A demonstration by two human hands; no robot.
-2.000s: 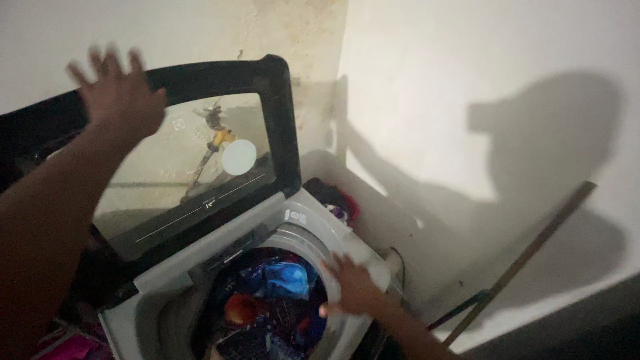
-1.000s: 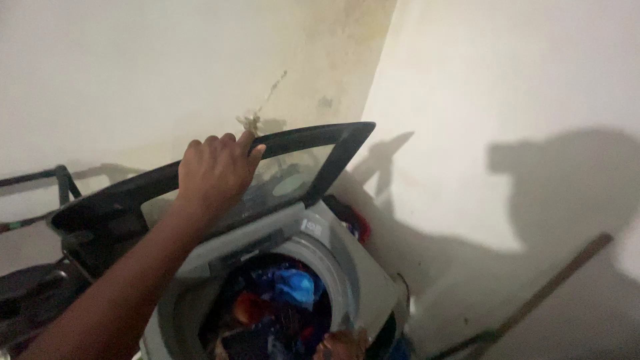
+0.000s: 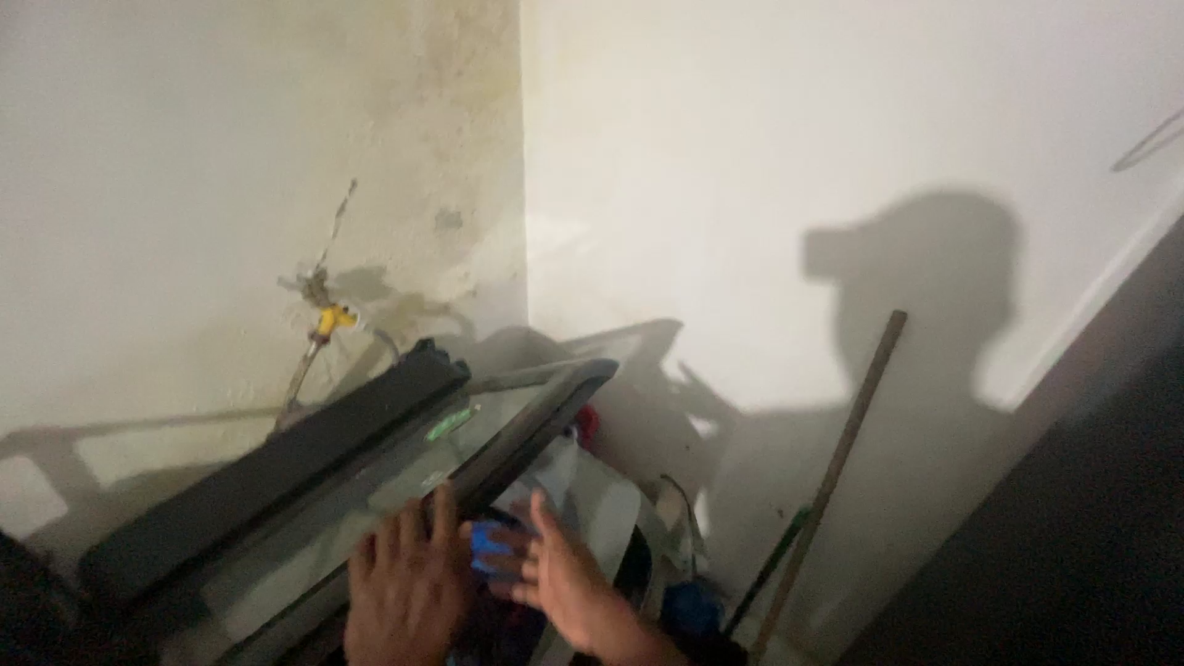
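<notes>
The glass lid of a top-loading washing machine slants partly lowered over the tub. My left hand lies on the lid's dark frame, its fingers over the edge. Just right of it, my right hand is raised beside the lid's edge with fingers spread, holding nothing that I can see. Blue cloth shows in the gap between the two hands. Most of the laundry and the tub are hidden by the lid and hands. The machine's light top shows right of the lid.
A yellow-handled tap and pipe stand out from the stained wall behind the machine. At the right, a long wooden stick leans by the wall, near a hose or cable. Something red lies behind the lid.
The lid has swung down from its raised position, with my left hand on it. My right hand has come up beside the lid's edge. The view has shifted.
</notes>
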